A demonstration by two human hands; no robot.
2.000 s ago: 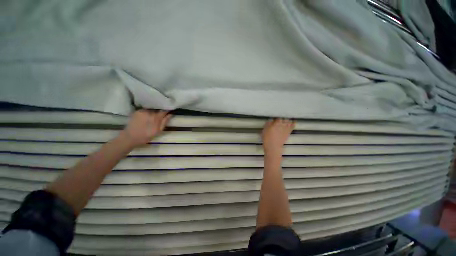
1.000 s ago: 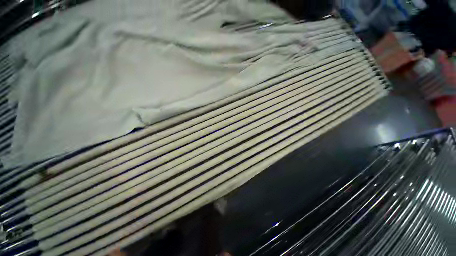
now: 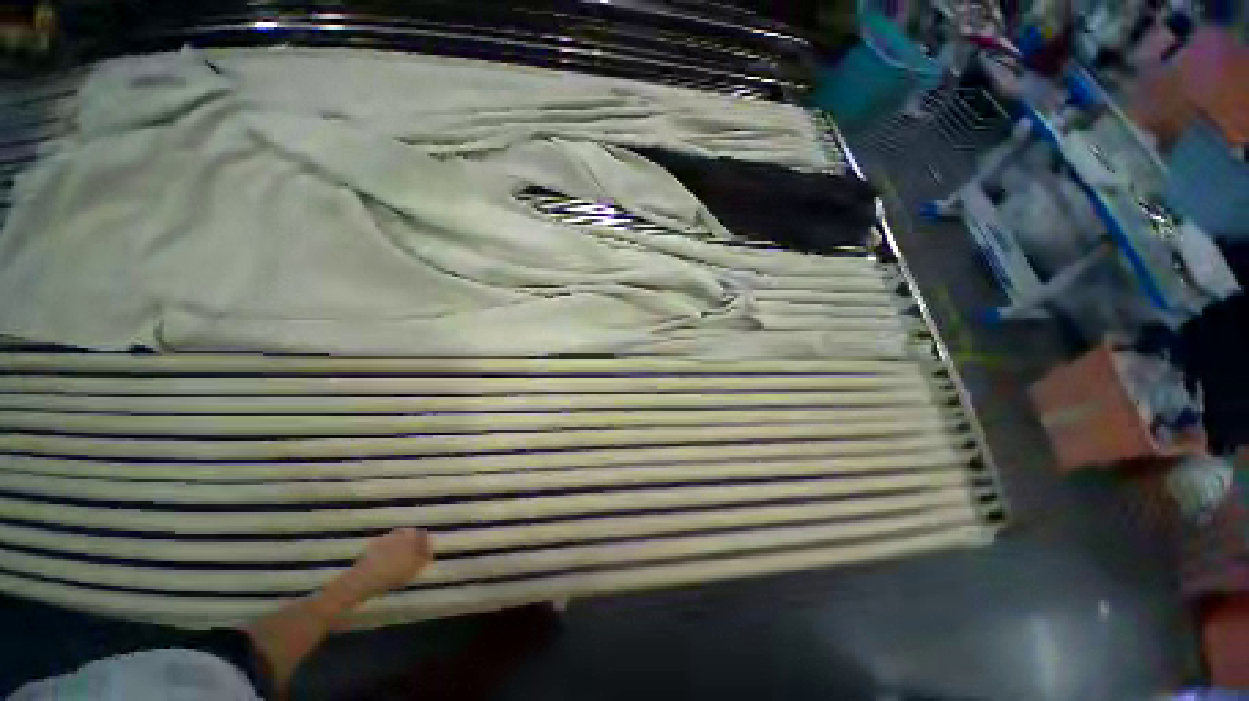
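Observation:
Long cream pleats (image 3: 548,452) run side by side over the rack, with dark gaps between them. A loose, wrinkled pale grey-beige fabric (image 3: 274,233) lies beyond them, its near edge roughly straight along the last pleat. My left hand (image 3: 395,559) comes in from the lower left and lies on the nearer pleats; it is small and blurred, so whether it grips anything is not clear. My right hand is out of the picture.
Bare metal bars (image 3: 589,210) show through a gap in the fabric, beside a dark cloth or gap (image 3: 781,206). The rack's side rail (image 3: 945,356) runs down the right. Beyond are a teal bin (image 3: 877,69), an orange bin (image 3: 1096,408) and a blue-white frame (image 3: 1096,192).
The view has swung right and taken in the rack's end and the floor. Both hands were at the fabric edge two seconds ago; now only one shows, on the nearer pleats.

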